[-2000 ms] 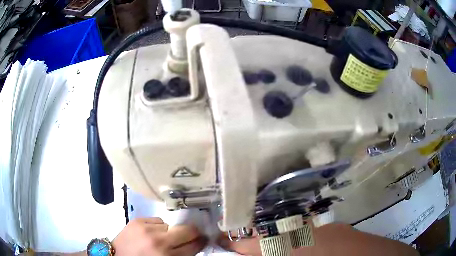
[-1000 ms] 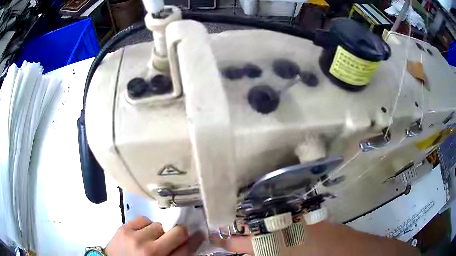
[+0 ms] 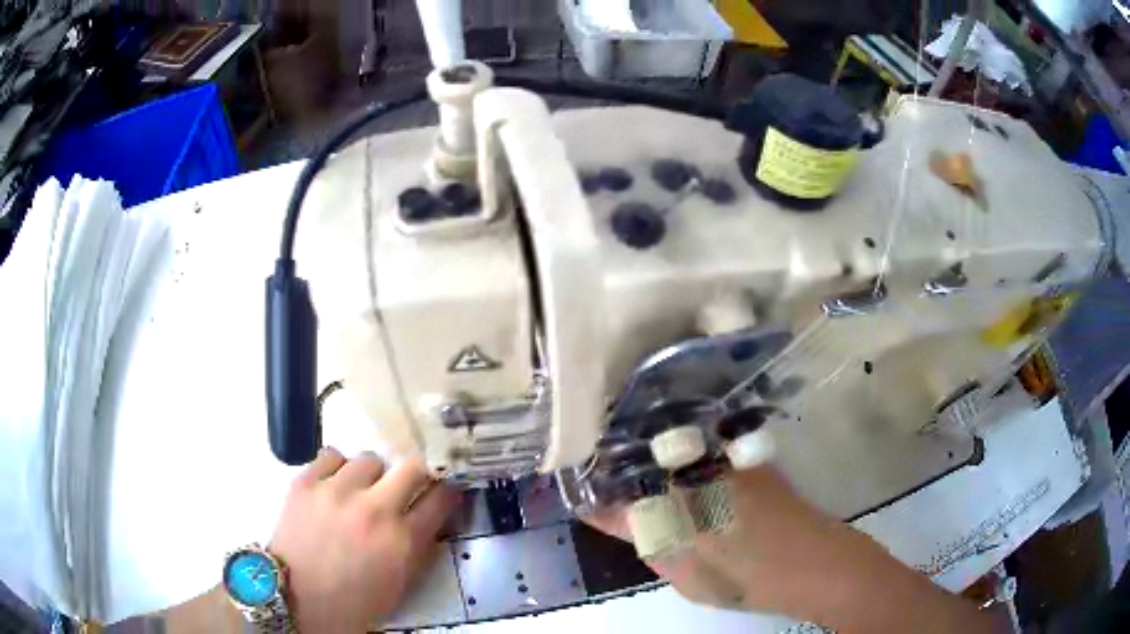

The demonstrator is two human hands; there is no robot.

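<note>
The cream sewing machine head [image 3: 459, 297] fills the middle, with ribbed cream tension knobs [image 3: 663, 520] at its front. My left hand [image 3: 362, 526], with a blue-faced watch on the wrist, lies on the table left of the needle area, its fingertips partly under the head. My right hand [image 3: 713, 545] reaches from the right behind the knobs, its fingers hidden by the machine. Between the hands the shiny needle plate [image 3: 514, 572] shows bare. The needles, the presser foot and any cloth at the fingertips are hidden.
A folded stack of white cut pieces [image 3: 87, 396] stands at the left of the table. A black lamp-like stick [image 3: 293, 372] hangs left of the head. A black tin [image 3: 812, 143] sits on top. A blue crate [image 3: 143, 155] is behind left. A printed scale [image 3: 991, 526] runs at right.
The view has shifted, showing more table front and the needle plate. The white cloth seen between my hands before no longer shows there. My left hand now lies flatter with fingers more spread.
</note>
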